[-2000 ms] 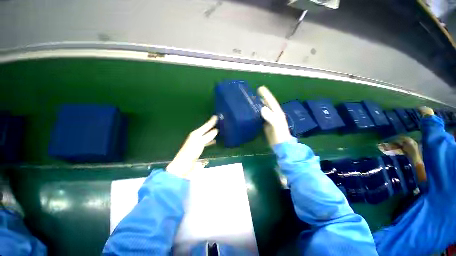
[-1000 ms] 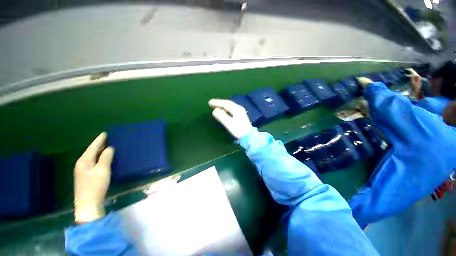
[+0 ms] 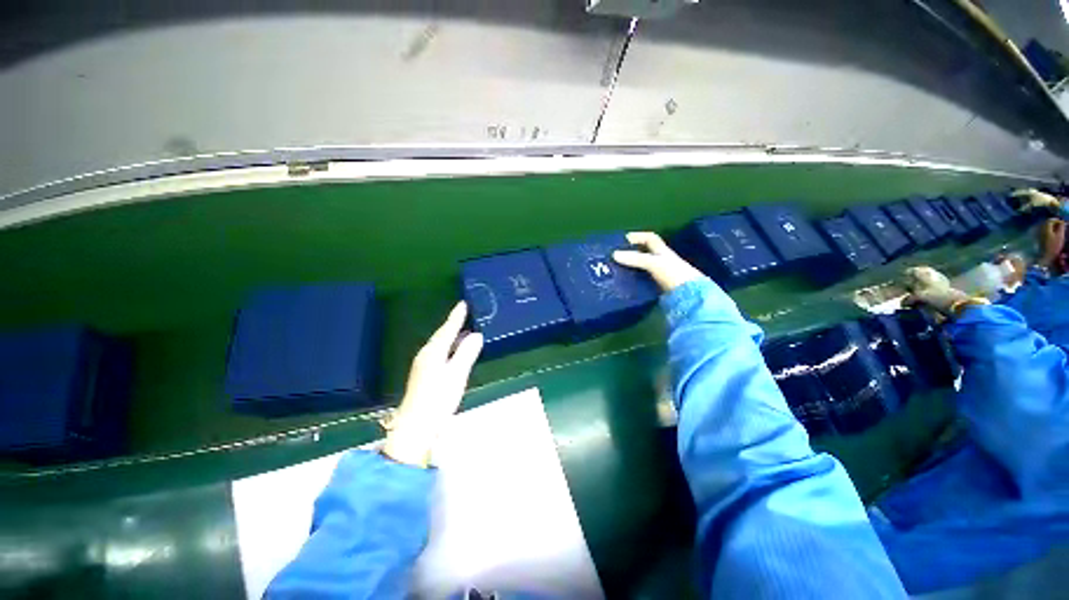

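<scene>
Two dark navy gift boxes with pale print lie side by side on the green conveyor belt [image 3: 293,240], touching. My left hand [image 3: 434,381], in a pale glove, has thumb and fingers against the near left corner of the left gift box [image 3: 512,295]. My right hand [image 3: 659,260], also gloved, lies over the far right part of the right gift box [image 3: 596,281], fingertips on its printed top. The hands hold the pair between them. A white sheet [image 3: 498,492] lies on the near ledge under my left forearm.
A plain navy box [image 3: 303,346] and another [image 3: 47,393] stand to the left. A row of printed boxes [image 3: 788,232] runs right. Glossy film-wrapped packs [image 3: 850,373] lie on the right ledge beside a neighbour's gloved hand [image 3: 934,290]. A grey metal wall [image 3: 352,94] borders the belt.
My left hand has left the plain box and moved right to the printed pair. My right hand is now on the pair's right box. The neighbour's hand has come back beside the wrapped packs.
</scene>
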